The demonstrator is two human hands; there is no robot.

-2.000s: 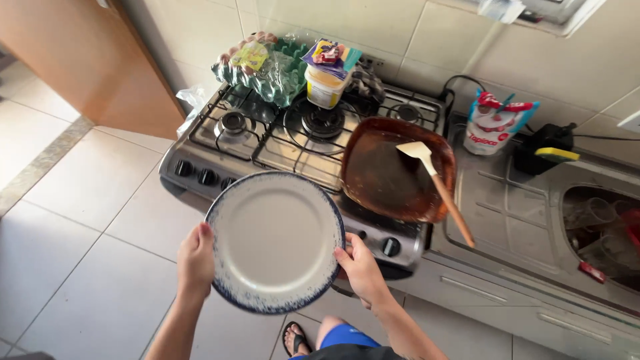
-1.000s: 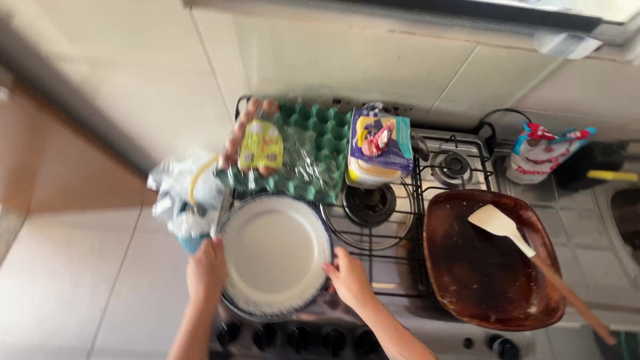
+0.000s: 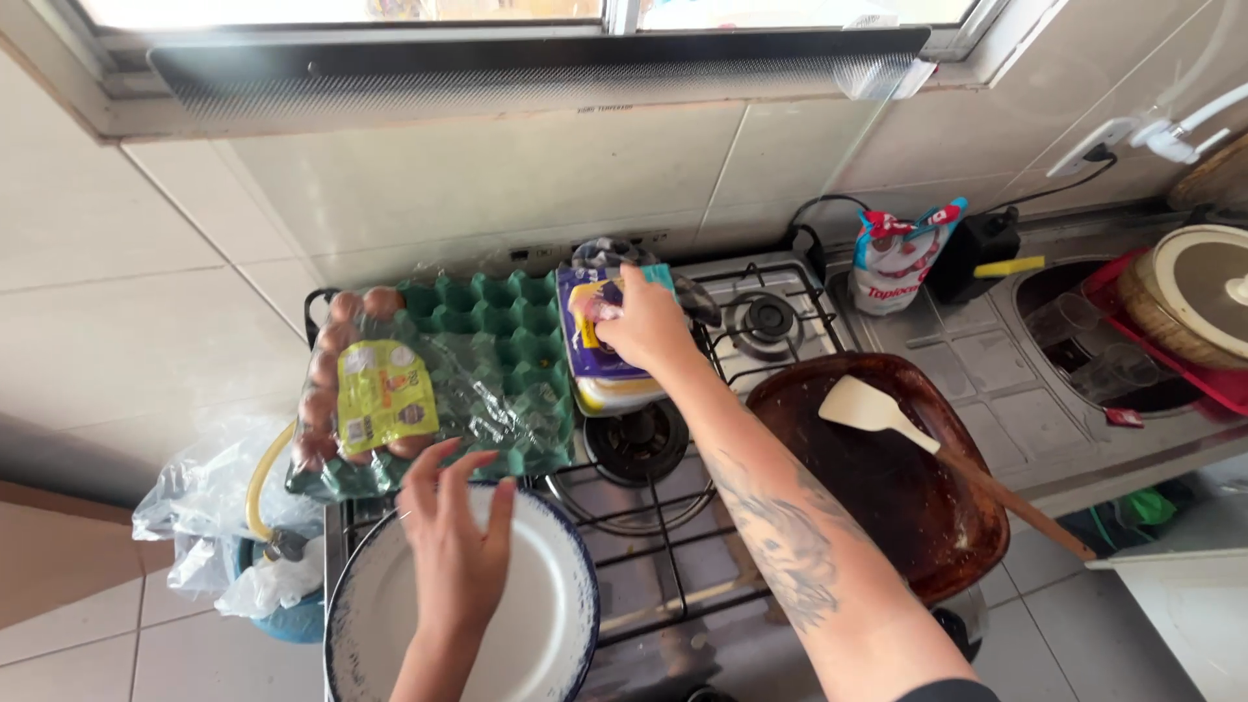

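Observation:
A white plate with a speckled blue rim (image 3: 546,585) rests over the stove's front left. Above it hovers my left hand (image 3: 458,546), fingers spread, holding nothing. My right hand (image 3: 643,322) reaches to the purple and teal packet (image 3: 609,363) on top of a yellowish tub (image 3: 619,395); its fingertips are on the packet, partly hidden. Left of the tub lies a green egg tray (image 3: 497,390) with brown eggs (image 3: 319,405) along its left side, under clear film with a yellow label.
On the gas stove (image 3: 673,556), a brown square pan (image 3: 877,487) holds a spatula (image 3: 877,414) whose wooden handle sticks out. A tapioca bag (image 3: 902,263) stands beside the sink (image 3: 1082,341). A lidded pot (image 3: 1194,292) is at far right. Plastic bags (image 3: 224,497) hang at left.
Both hands have let go of the plate, which they held between them in the earlier frames. My right hand has moved up to the packet. The view has shifted closer to the stove.

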